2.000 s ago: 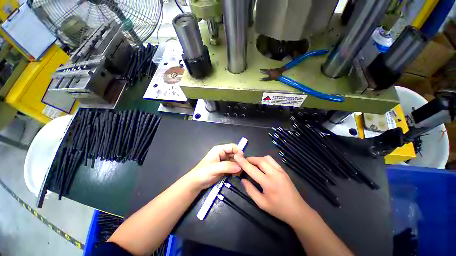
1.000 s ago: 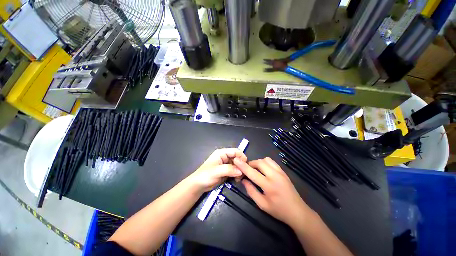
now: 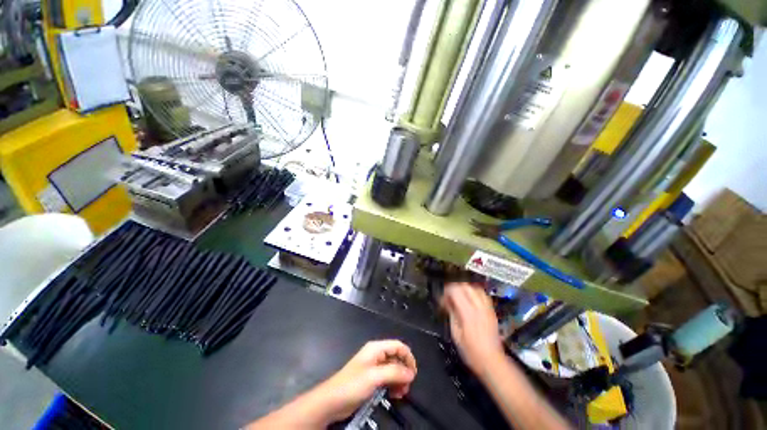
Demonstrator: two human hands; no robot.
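My left hand (image 3: 380,374) is curled around the upper end of a silver-white loading bar (image 3: 363,416) at the bottom centre. Black rods (image 3: 408,411) with silver tips lie against the bar's right side, cut off by the frame's bottom edge. My right hand (image 3: 473,317) reaches under the pale-green press plate (image 3: 420,235), at the lower mould (image 3: 388,290). Its fingertips are blurred and partly in shadow, so I cannot tell whether they hold anything. My right forearm hides most of the rod pile at the right.
A dense row of black rods (image 3: 181,285) lies on the green surface at left. Blue-handled pliers (image 3: 538,259) rest on the press plate. A square plate (image 3: 313,225) and a steel block (image 3: 181,180) stand left of the press. Chrome columns (image 3: 488,101) rise above the plate.
The view has tilted up and turned, showing more of the press and fan. My right hand has left my left hand and the bar and moved forward to the press.
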